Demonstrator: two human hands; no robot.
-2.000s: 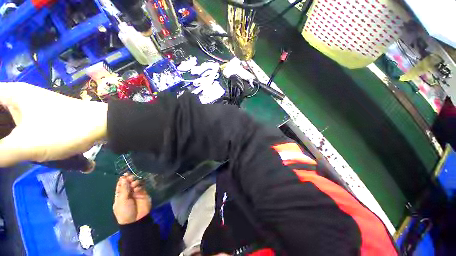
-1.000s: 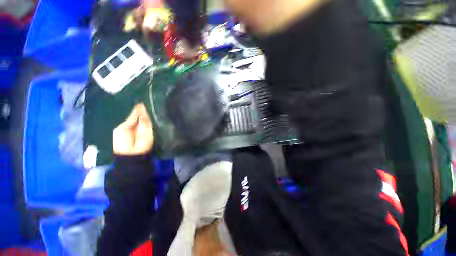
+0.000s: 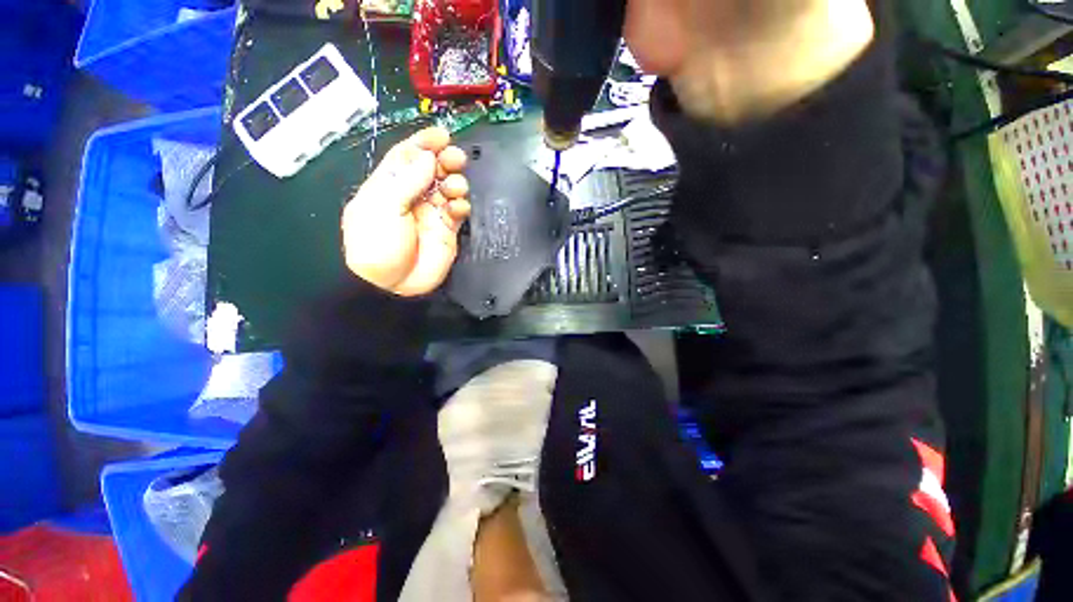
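A dark grey base cover [image 3: 508, 241] with clipped corners, small screw holes and faint print lies flat in front of me, partly over a black slotted mat [image 3: 653, 265]. My right hand [image 3: 747, 53], cut off by the top edge, grips a thick black electric screwdriver [image 3: 577, 65]. Its thin bit points down at the cover's upper right corner. My left hand [image 3: 406, 218] is at the cover's left edge, palm up with fingers curled. Whether it holds something small is unclear. What lies under the cover is hidden.
A red tray [image 3: 457, 85] of small silvery screws stands behind the cover, with green circuit boards [image 3: 471, 120] beside it. A white power strip [image 3: 306, 112] lies back left. A blue crate [image 3: 100, 271] with bubble bags is at left. White cables [image 3: 635, 135] lie behind the mat.
The view has swung down onto the bench. My right hand has come over the cover with the screwdriver. My left hand has moved right, up to the cover's edge.
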